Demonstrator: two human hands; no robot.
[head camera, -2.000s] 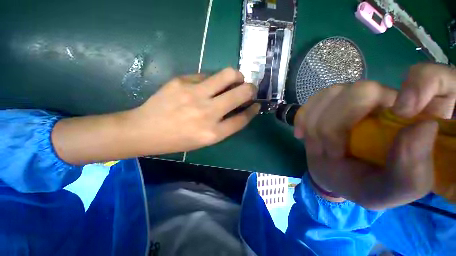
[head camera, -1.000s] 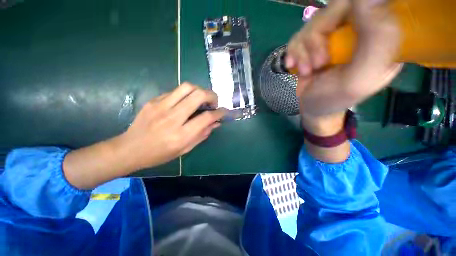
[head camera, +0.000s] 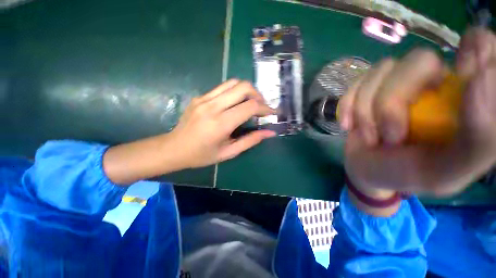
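The open phone assembly (head camera: 290, 87) lies flat on the green mat, its dark board at the top and silvery-white middle below. My left hand (head camera: 217, 122) reaches in from the left, its fingertips on the phone's lower left edge and lower end. My right hand (head camera: 405, 119), blurred, grips the orange electric screwdriver (head camera: 435, 117). The screwdriver's dark nose (head camera: 329, 108) points left, over the lower part of the round screw tray (head camera: 341, 73) and to the right of the phone. The bit tip is too blurred to make out; the tray is partly hidden by the screwdriver and right hand.
A pink-and-white small device (head camera: 384, 30) lies at the upper right beside the worn whitish ledge (head camera: 419, 31). A pale seam (head camera: 225, 59) crosses the green mat (head camera: 130, 70) left of the phone. A white slotted rack (head camera: 316, 218) shows below the bench edge.
A second ago the screwdriver's nose was over the tray's upper part; it is now lower, beside the phone's lower end. The camera view has shifted. My left hand stays at the phone's lower end.
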